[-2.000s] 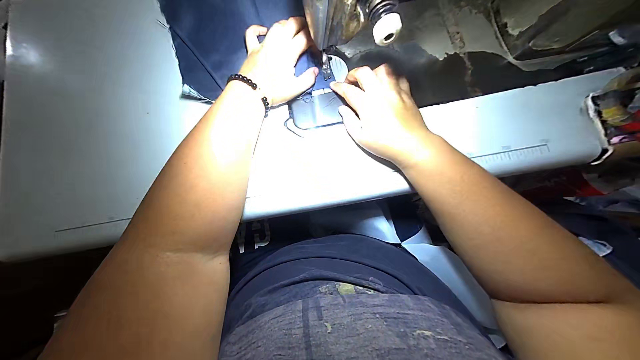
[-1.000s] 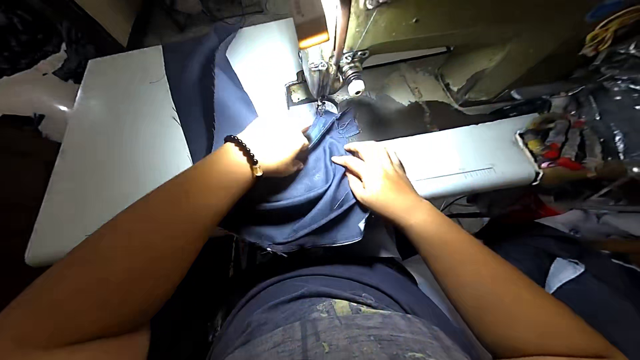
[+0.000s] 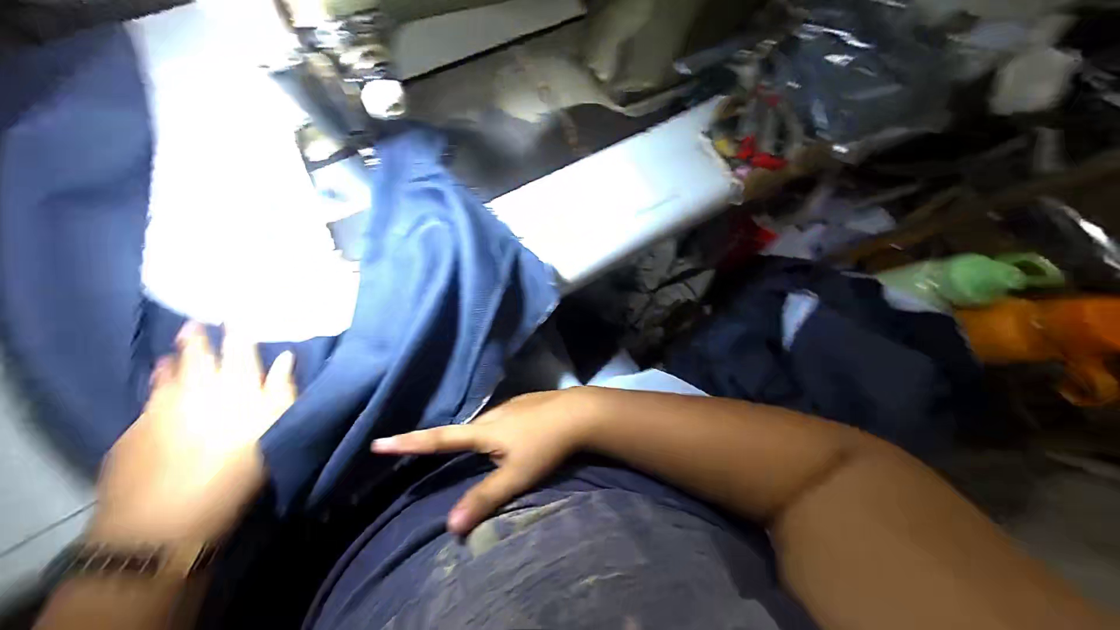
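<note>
Navy fabric (image 3: pixel 429 262) drapes from beside the sewing machine's needle area (image 3: pixel 328 131) over the front edge of the white table toward my lap. My left hand (image 3: pixel 192 420), blurred and brightly lit, rests on the fabric at the lower left with its fingers spread; a dark bracelet (image 3: pixel 131 560) is on that wrist. My right hand (image 3: pixel 516 446) is at the fabric's lower edge above my lap, fingers apart and holding nothing. More navy fabric (image 3: pixel 70 201) lies at the far left. Glare hides much of the table by the needle.
The white table's narrow right part (image 3: pixel 621 197) ends near red and yellow items (image 3: pixel 757 153). Dark cloth (image 3: pixel 840 350) is heaped at the right, beside green (image 3: pixel 971 278) and orange (image 3: pixel 1041 332) things. Clear plastic (image 3: pixel 866 79) lies at the upper right.
Both hands have left the needle area and come back toward my lap. The right hand has let go of the fabric. The view has turned to the right.
</note>
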